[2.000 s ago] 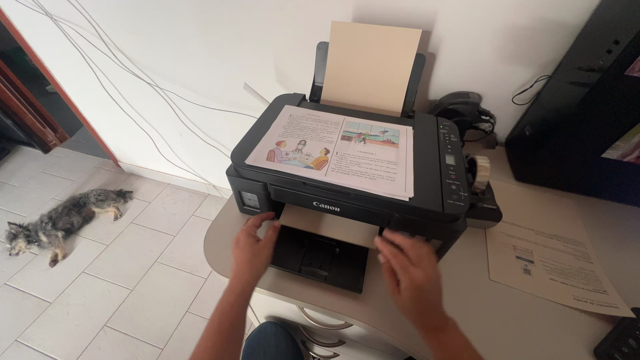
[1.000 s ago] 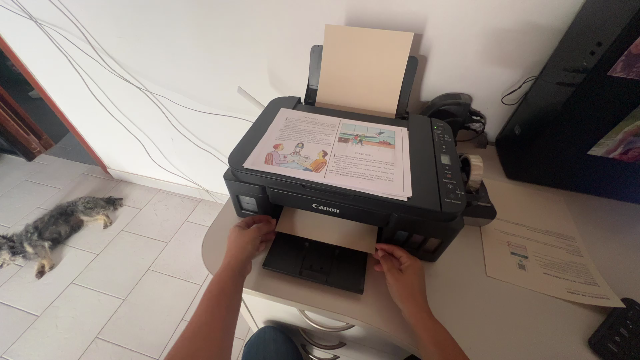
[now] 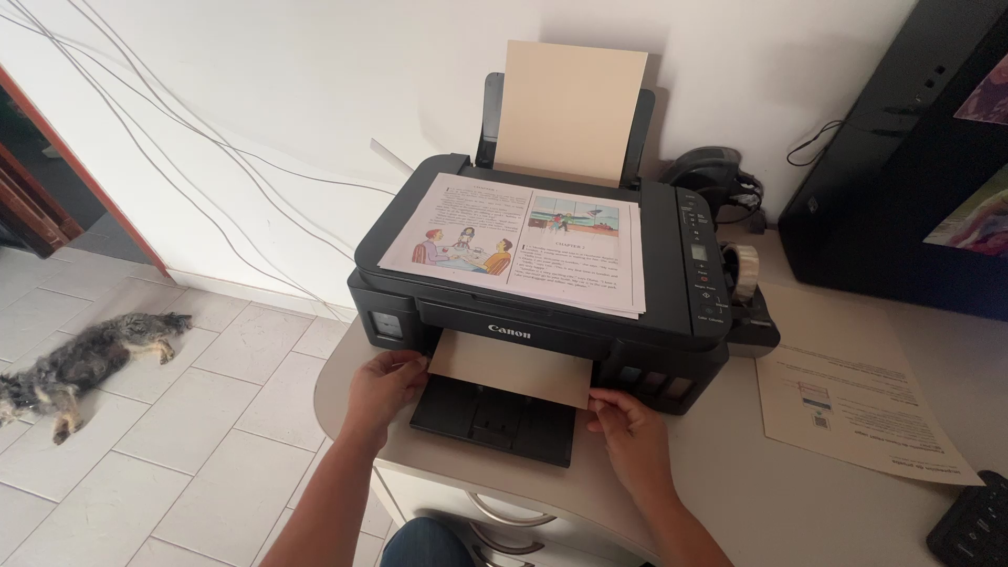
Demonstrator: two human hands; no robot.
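Note:
A black Canon inkjet printer (image 3: 535, 315) stands on the desk. From its front slot sticks a cream sheet of paper (image 3: 512, 368) above the black output tray (image 3: 492, 425). My left hand (image 3: 386, 394) is at the sheet's left edge, thumb and fingers together. My right hand (image 3: 630, 433) pinches the sheet's right front corner. Whether the left fingers grip the paper or only touch it, I cannot tell. Printed, illustrated pages (image 3: 520, 244) lie on the lid. More cream paper (image 3: 571, 110) stands upright in the rear feed.
Right of the printer are a tape dispenser (image 3: 752, 315), a printed sheet (image 3: 850, 394), a black keyboard (image 3: 976, 524) and a black computer case (image 3: 882, 157). Behind it lies a dark coiled cable (image 3: 740, 197). Cables hang along the wall; a dog (image 3: 87, 362) lies on the tiled floor.
Two seconds ago my right hand was apart from the paper's corner with its fingers spread; it now pinches that corner. My left hand stays beside the slot.

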